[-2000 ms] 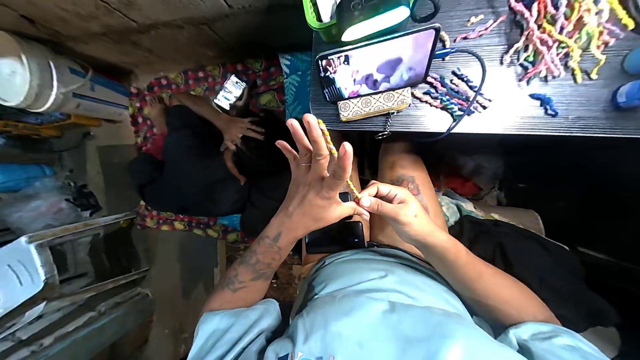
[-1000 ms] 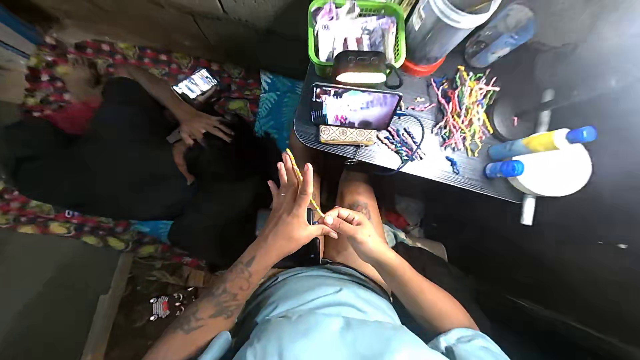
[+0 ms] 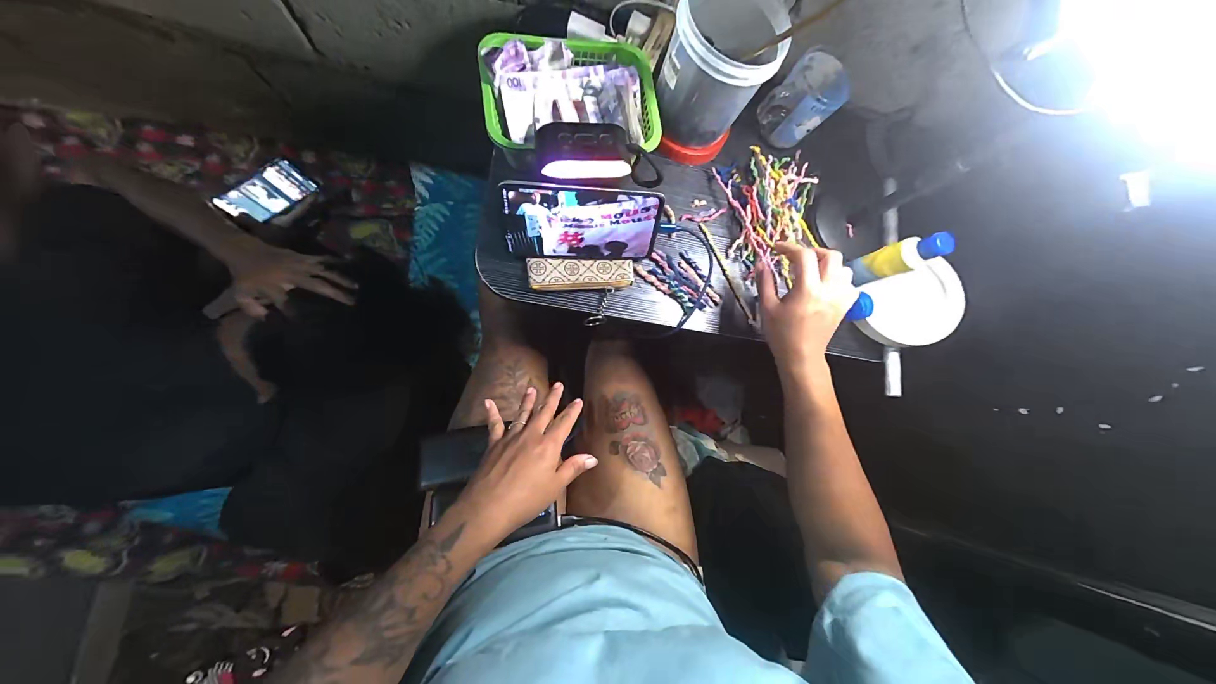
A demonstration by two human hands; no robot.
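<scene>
My left hand (image 3: 532, 451) rests with its fingers spread above my lap, near dark box-like objects (image 3: 456, 456), and holds nothing. At the right part of the table my right hand (image 3: 806, 294) reaches down at a pile of colourful twisted cords (image 3: 771, 204); its fingertips touch the lower edge of the pile, and whether they grip a cord cannot be made out. Just left of that hand a yellowish braided cord (image 3: 730, 275) lies on the table. Several darker multicoloured braided cords (image 3: 679, 280) lie further left, beside a cable.
A lit phone (image 3: 581, 223) stands behind a patterned pouch (image 3: 579, 274). Behind it are a lamp (image 3: 583, 152), a green basket (image 3: 651, 104) with banknotes and a clear bucket (image 3: 708, 81). Blue-capped bottles (image 3: 898, 258) and a white round lid (image 3: 917, 304) are at right. Another person lies at left.
My hands, together earlier with a yellow cord between them, are apart. My right hand has moved to the cord pile, my left is lower over my lap. The yellowish braid now lies on the table.
</scene>
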